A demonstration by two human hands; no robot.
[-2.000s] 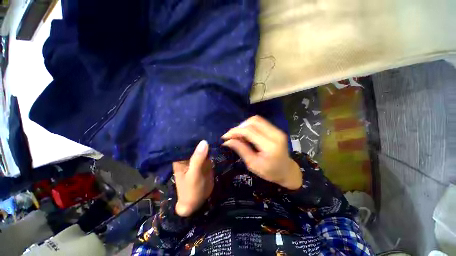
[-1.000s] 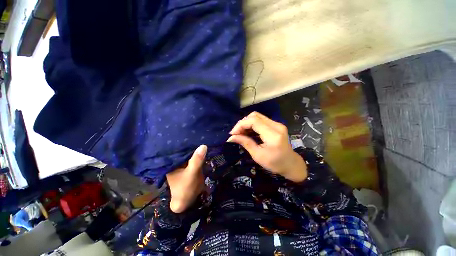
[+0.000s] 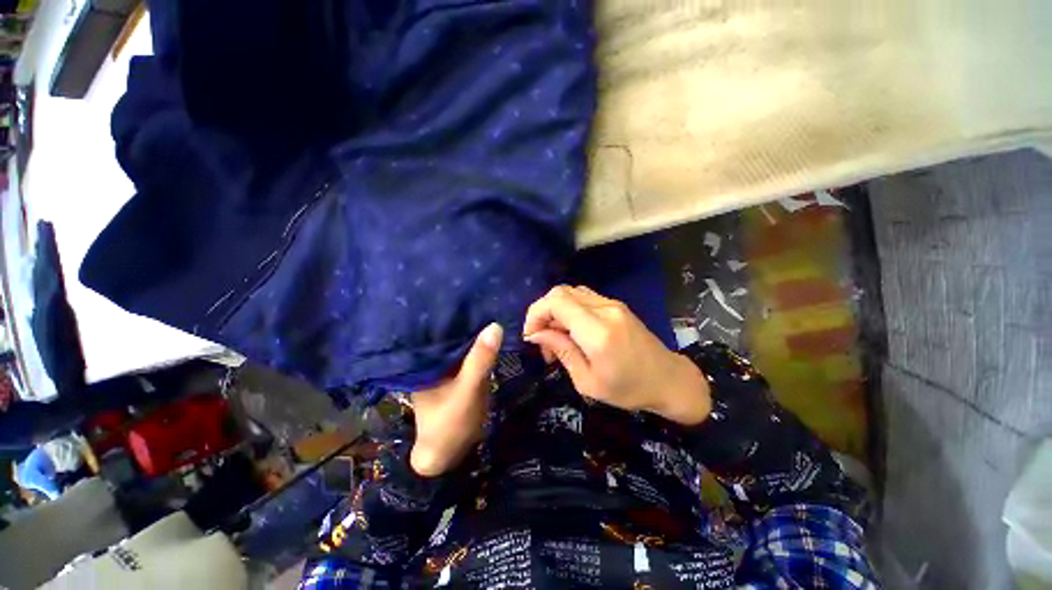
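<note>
The shiny blue-navy lining (image 3: 461, 219) with tiny pale dots lies over the table edge towards my lap. The matte dark navy shell fabric (image 3: 173, 219) lies to its left, with a broken line of white basting stitches (image 3: 271, 256). My left hand (image 3: 459, 403) holds the folded lining edge, thumb on top and fingers hidden under the cloth. My right hand (image 3: 606, 352) is just right of it, thumb and forefinger pinched together by the edge. A needle or thread between them is too small to make out.
A cream cloth (image 3: 784, 104) covers the table on the right, with a thin dark thread on it. White table top (image 3: 69, 173) shows at the left. White scraps lie on the floor beside a yellow and red strip (image 3: 802, 311). A red item (image 3: 179, 436) is at lower left.
My right hand has come a little lower and closer to my left thumb, with its fingertips more closed. My left hand keeps its hold on the edge. The view has shifted slightly.
</note>
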